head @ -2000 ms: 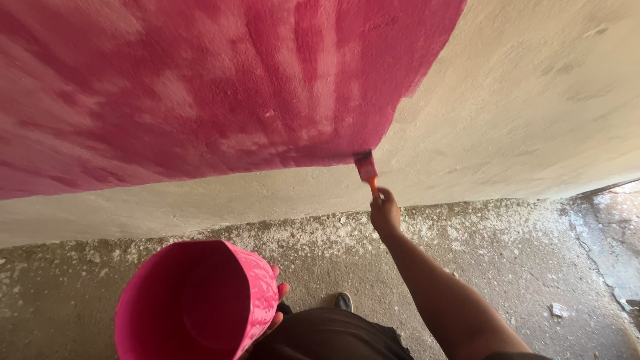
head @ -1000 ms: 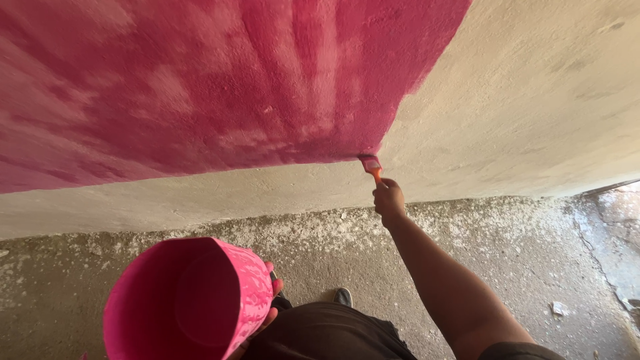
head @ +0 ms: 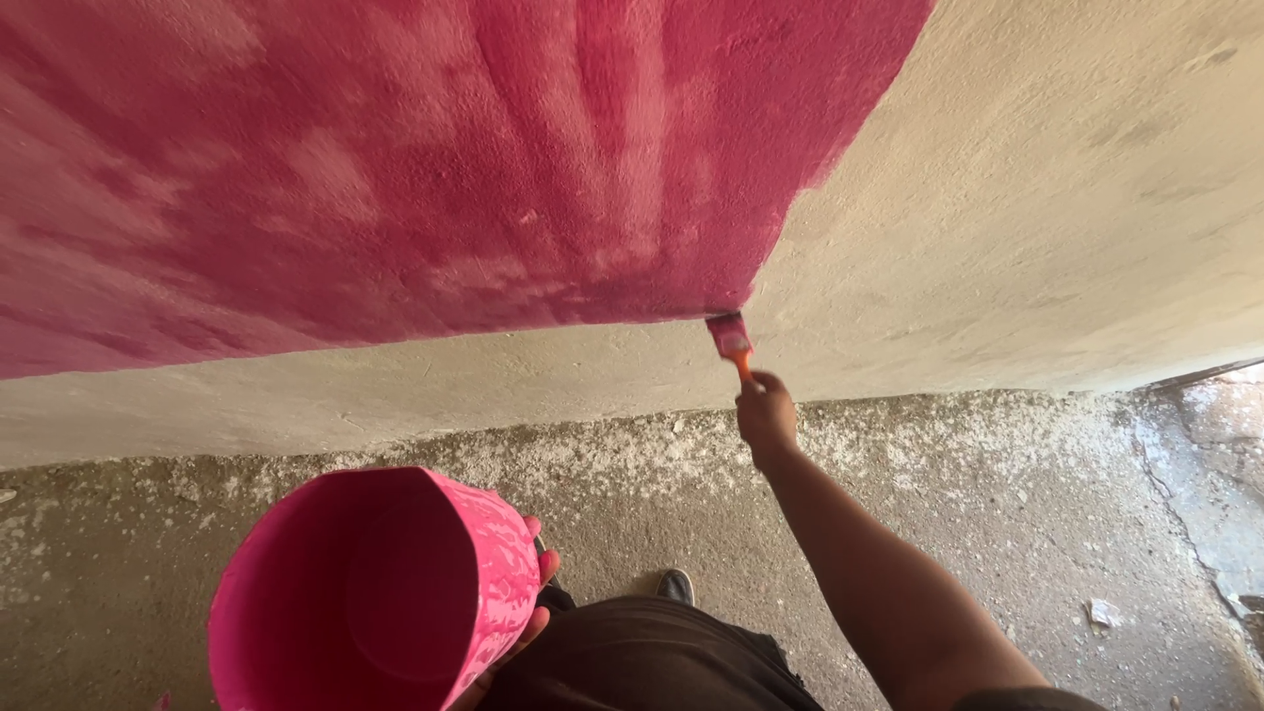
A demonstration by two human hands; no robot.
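My right hand [head: 767,413] grips the orange handle of a paintbrush [head: 731,338]. The brush's dark bristles touch the lower edge of the magenta paint on the wall [head: 553,197], close to the paint's lower right corner. Pink paint coats the metal band of the brush. At lower left, my left hand [head: 528,617] holds a pink paint bucket [head: 494,553] by its right side, with paint-marked fingertips showing past the wall of the bucket. The bucket is tilted so its mouth faces me, and its inside is pink; how much paint it holds I cannot tell.
Bare cream plaster [head: 1027,197] lies right of the magenta area and in a strip below it. A concrete floor [head: 869,533] with white paint spatter meets the wall's foot. A dark shoe [head: 675,587] stands below me, and a pale scrap [head: 1101,614] lies at right.
Between one second ago and now, the brush in my right hand has moved slightly down the wall. Compared with two seconds ago, the bucket in my left hand sits a little further left.
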